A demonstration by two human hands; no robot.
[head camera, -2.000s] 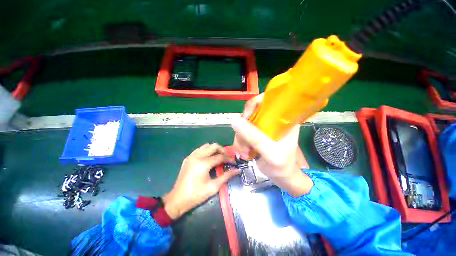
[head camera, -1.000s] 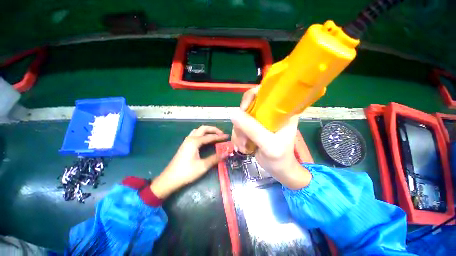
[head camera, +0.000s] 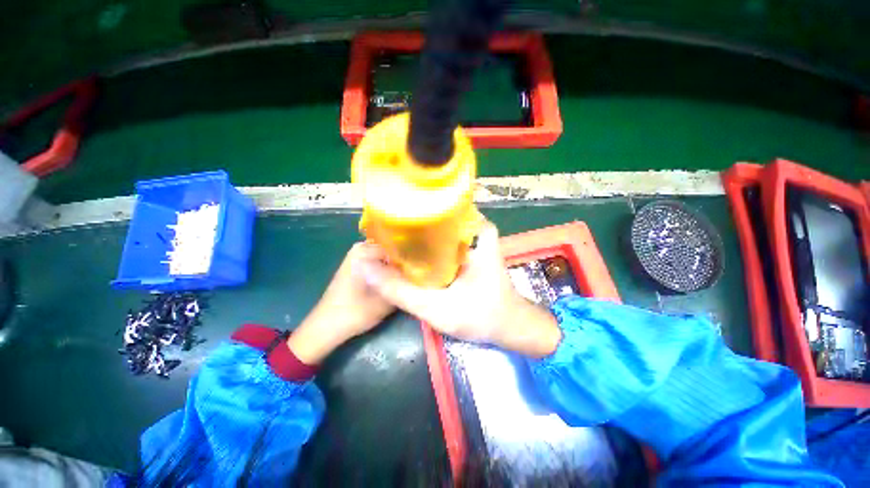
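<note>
My right hand (head camera: pixel 467 300) is closed around the yellow electric screwdriver (head camera: pixel 416 205), which stands nearly upright with its black cable rising from the top. My left hand (head camera: pixel 348 295) is against the screwdriver's lower left side, partly behind my right hand; its fingertips are hidden, so its grip cannot be told. The screwdriver's tip is hidden below the hands. The open tablet (head camera: pixel 520 400) lies in its red frame (head camera: pixel 590 262) under my right forearm. Its bright silver battery and part of the circuit board (head camera: pixel 544 278) show. The frame's upper left corner is covered by my hands.
A blue bin (head camera: pixel 143 238) of white parts stands left, with a pile of small black components (head camera: pixel 157 334) below it. The round screw dish (head camera: pixel 677 246) is right. Red-framed tablets (head camera: pixel 830 286) lie far right. Another red frame (head camera: pixel 548 91) is on the conveyor beyond the pale rail (head camera: pixel 611 184).
The screwdriver has moved left and swung more upright, off the tablet's circuit board. My left hand has come up against it. The conveyor frame has shifted right and farther up in view.
</note>
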